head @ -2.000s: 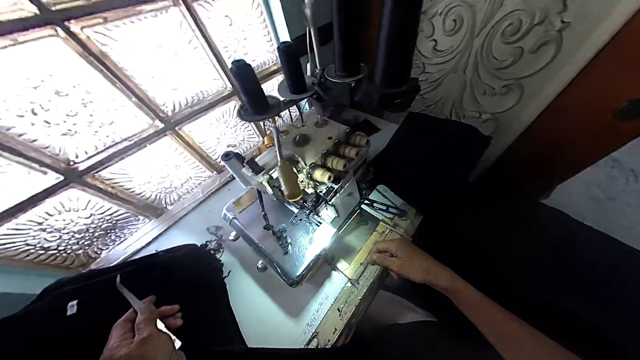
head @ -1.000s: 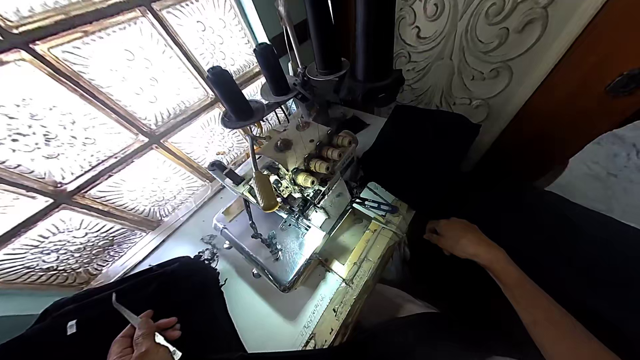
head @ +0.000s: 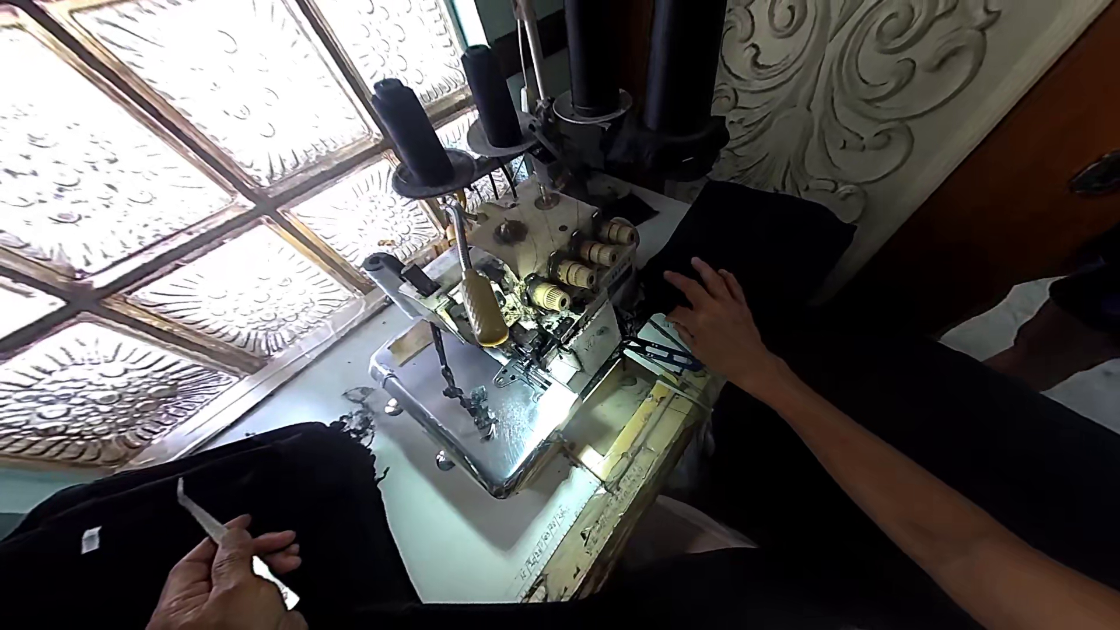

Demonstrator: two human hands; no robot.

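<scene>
My left hand (head: 232,582) is closed on a pair of curved metal tweezers (head: 199,512) at the lower left, over black fabric (head: 324,525) that bears a small white tag (head: 91,540). Fingers spread, my right hand (head: 722,332) reaches to the edge of a black cloth pile (head: 752,232) just right of the overlock sewing machine (head: 560,262); whether the fingertips touch the cloth cannot be told. Dark scissors (head: 662,353) lie beside the machine, close under that hand. The machine's lamp lights its metal plate (head: 516,446), where thread scraps (head: 472,407) lie.
Black thread cones (head: 411,131) stand behind the machine, near the glass-block window (head: 254,175). A carved wall panel (head: 822,96) rises at the back right. The worn table edge (head: 604,525) runs below the machine. More black fabric (head: 927,411) spreads at right, with part of a person (head: 1037,341) beyond.
My right hand has moved from the table's front edge, out over the dark fabric at right, then up to the cloth pile beside the machine. My left hand stays on the tweezers.
</scene>
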